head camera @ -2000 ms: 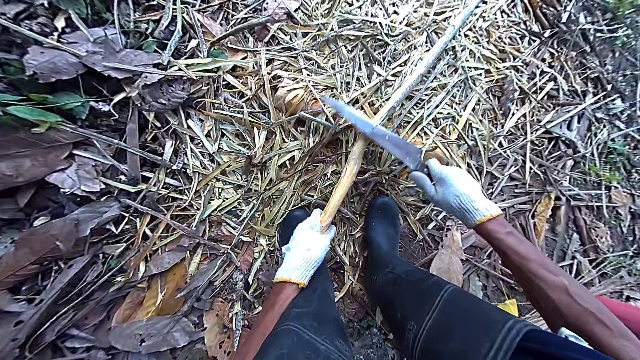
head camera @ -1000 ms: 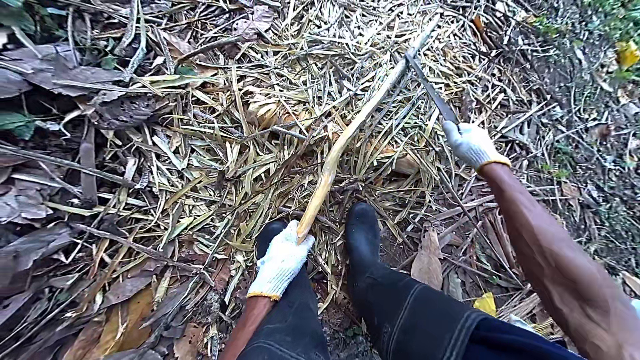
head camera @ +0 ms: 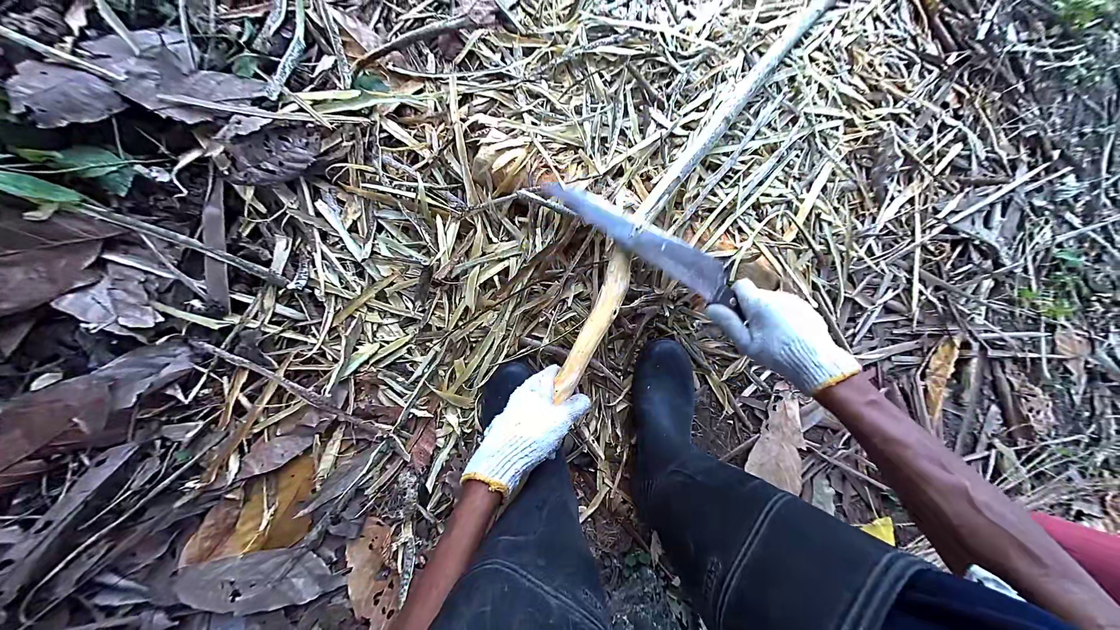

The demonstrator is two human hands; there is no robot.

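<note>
My left hand (head camera: 525,430), in a white knit glove with a yellow cuff, grips the near end of a long peeled wooden pole (head camera: 604,315). The pole slants away to the upper right and runs out of view at the top. My right hand (head camera: 783,332), gloved alike, is closed on the dark handle of a machete (head camera: 669,251). Its blade lies across the pole's middle part, tip pointing to the upper left. Whether the blade touches the wood cannot be told.
Pale bark strips and shavings (head camera: 394,254) cover the ground ahead. Large dry leaves (head camera: 254,577) lie at the left, with a few green ones (head camera: 96,166). Two black rubber boots (head camera: 663,398) stand below the pole. Thin sticks cross the litter on both sides.
One second ago the machete was near the pole's far part; my right hand has since come back nearer, with the blade now across the middle. My left hand keeps its hold.
</note>
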